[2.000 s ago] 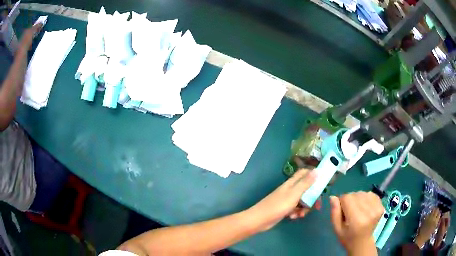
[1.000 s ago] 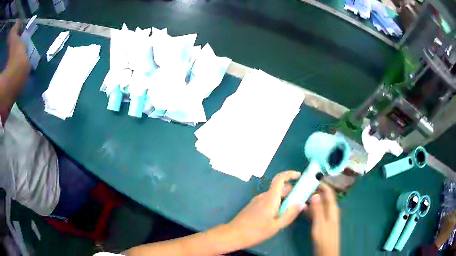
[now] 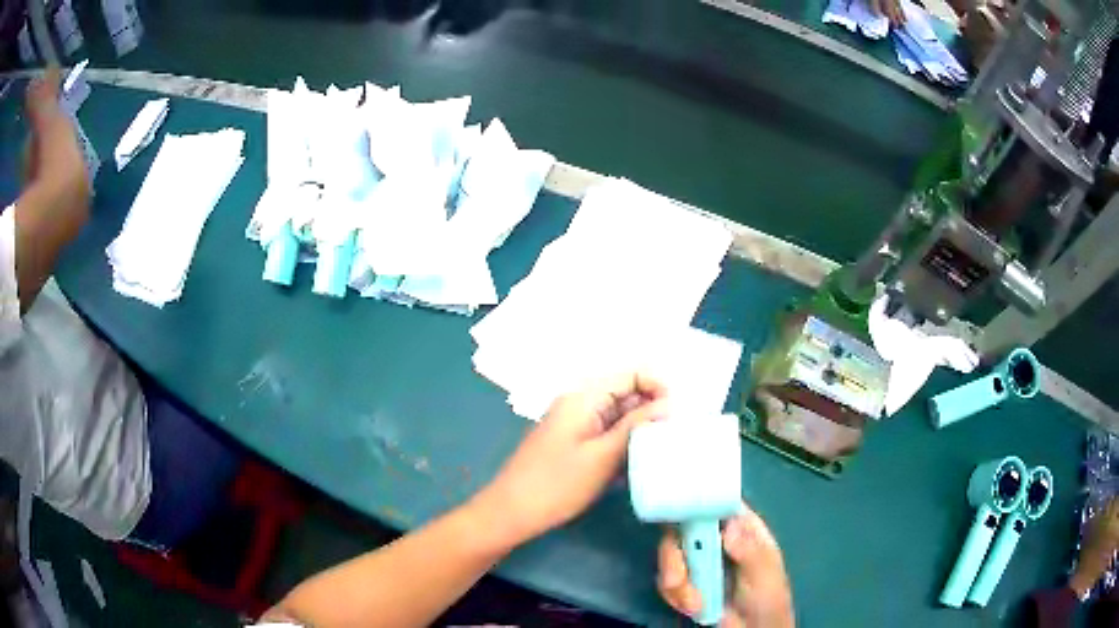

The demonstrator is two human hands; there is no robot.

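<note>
A turquoise handheld fan body (image 3: pixel 685 472) is held upright in front of me, its drum head up and a small dark button on the handle. My right hand (image 3: pixel 726 567) grips its handle. My left hand (image 3: pixel 571 448) is just left of the drum head, thumb and fingers pinched on a white sheet (image 3: pixel 708 368). That sheet sticks out from the stack's lower right and passes behind the drum head. The fanned stack of white sheets (image 3: pixel 614 276) lies beyond my left hand. Wrapped units (image 3: pixel 399 202) lie left of the stack, with turquoise handle ends showing.
The green hand press (image 3: pixel 951 264) stands right; its base block (image 3: pixel 816 380) holds no fan. Crumpled white material (image 3: pixel 911 356) lies beside it. Several unwrapped turquoise fans (image 3: pixel 976 540) lie further right. A co-worker's arm (image 3: pixel 55 184) is at far left, another person's hand (image 3: pixel 1098 540) at far right.
The fan has left the press and moved down and left, now in my right hand. My right hand has left the lever. My left hand has moved from the fan to the sheets.
</note>
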